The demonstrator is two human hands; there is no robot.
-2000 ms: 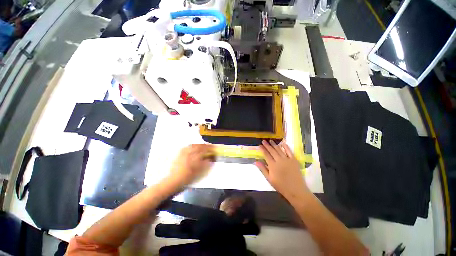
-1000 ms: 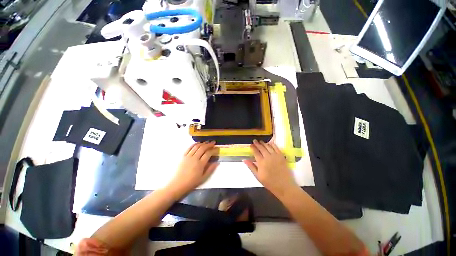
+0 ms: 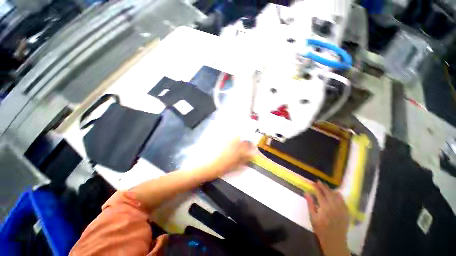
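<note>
The amber clamp frame [image 3: 341, 159] lies under the white sewing machine head [image 3: 292, 102], with a black panel [image 3: 312, 149] inside it. The white template plate [image 3: 280, 196] with yellow tape [image 3: 285, 173] surrounds the frame. My right hand [image 3: 327, 207] rests at the frame's front edge, fingertips by the yellow tape, holding nothing that I can see. My left hand [image 3: 235, 156] is blurred at the plate's left side, near the frame's left corner; its fingers are not clear.
Small black panels with a white label [image 3: 192, 106] lie left of the machine. A black piece with a loop [image 3: 120, 135] is at far left. Large black panels [image 3: 405, 200] lie at right. A blue bin [image 3: 47, 220] stands lower left. Black strips [image 3: 212, 220] lie near my lap.
The view has swung left and tilted, bringing in the blue bin. My left hand has moved left, away from the frame's front edge. My right hand remains by the front tape.
</note>
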